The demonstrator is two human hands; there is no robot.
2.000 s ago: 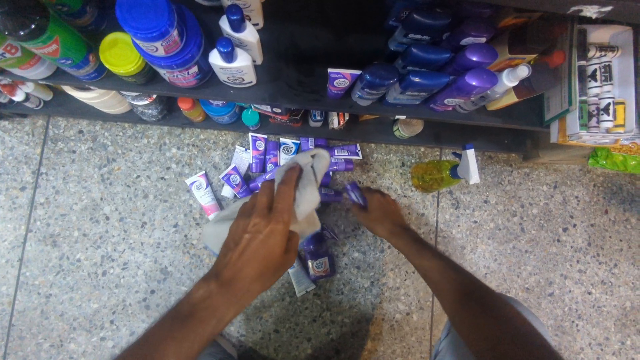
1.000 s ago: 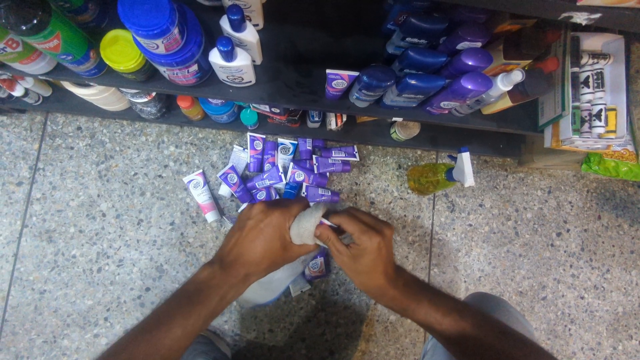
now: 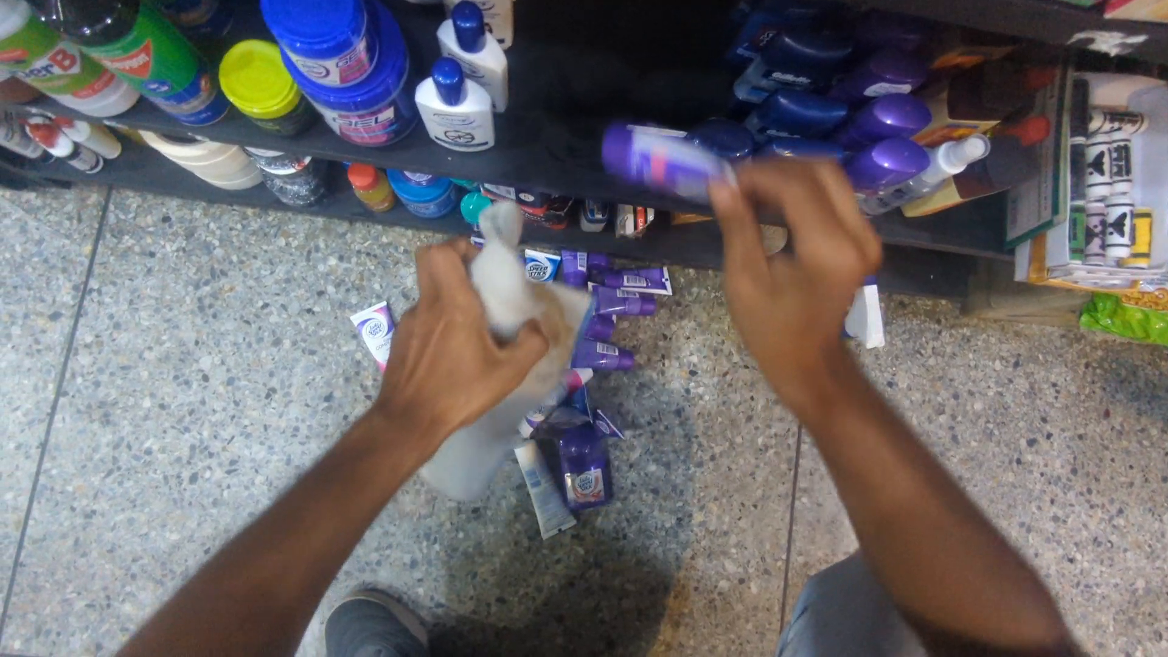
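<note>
My left hand [image 3: 465, 338] grips a whitish cloth [image 3: 474, 438] that hangs over part of a group of purple tubes on the speckled floor. Held up at the front edge of the dark shelf, a purple and white tube [image 3: 662, 162] is pinched by its end in my right hand [image 3: 794, 265]; it is blurred by motion. Below the shelf lie several purple tubes [image 3: 602, 354], with a white and pink tube [image 3: 372, 330] to their left. Nearer me, a purple bottle [image 3: 584, 465] lies beside a pale tube [image 3: 545, 491].
The dark shelf [image 3: 547, 173] holds blue gel tubs [image 3: 351, 82], white bottles with blue caps [image 3: 456, 114] and purple and blue containers [image 3: 890, 164]. A box of small bottles [image 3: 1086, 265] stands at the right. A spray bottle [image 3: 865, 315] is partly behind my right hand.
My right hand has moved from beside the cloth up and right to the shelf edge, with a purple tube in it. My left hand still has the cloth, now farther from my right hand.
</note>
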